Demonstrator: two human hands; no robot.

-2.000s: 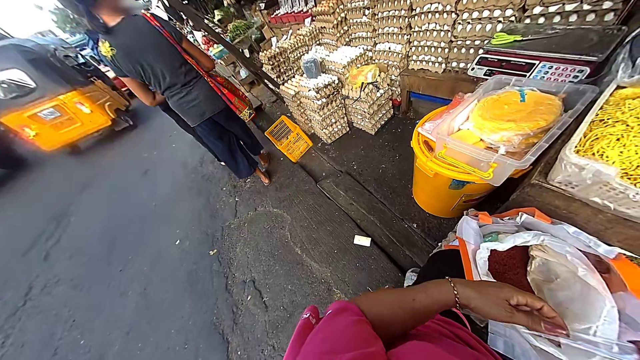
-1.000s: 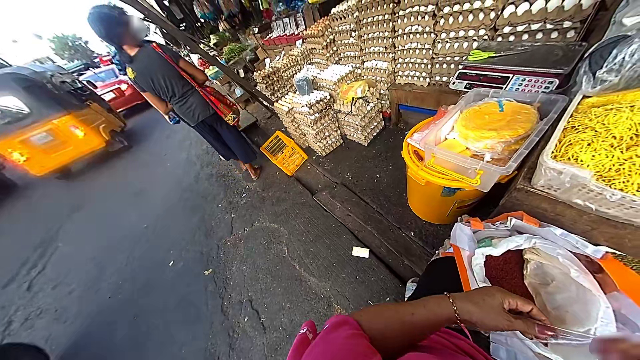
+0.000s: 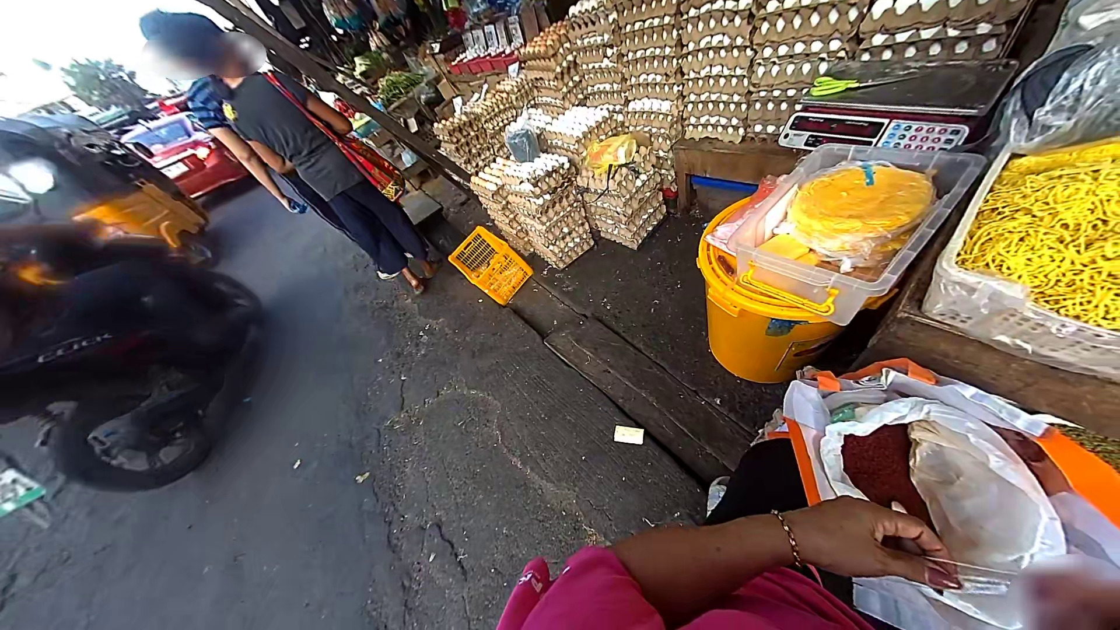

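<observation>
My left hand (image 3: 875,541), with a bracelet at its wrist, pinches the edge of a thin clear plastic bag (image 3: 976,577) between thumb and fingers. At the lower right edge, my right hand (image 3: 1072,595) is blurred and partly cut off, close to the other end of that plastic; its grip cannot be made out. Just beyond my hands stands a white bag with orange trim (image 3: 801,459). Inside it, an open white plastic bag (image 3: 1006,490) holds a dark red granular substance (image 3: 884,468).
A yellow bucket (image 3: 761,341) carries a clear plastic tub (image 3: 954,188). Yellow noodles (image 3: 1050,236) fill a basket at right, near a digital scale (image 3: 875,131). Egg trays (image 3: 547,206) and a yellow crate (image 3: 492,265) stand ahead. A motorcycle (image 3: 131,367) and a person (image 3: 306,131) are at left.
My right hand has come into view at the lower right. My left hand has lifted the thin plastic from beside the white bag. A motorcycle has entered at left, and the three-wheeler has moved farther off.
</observation>
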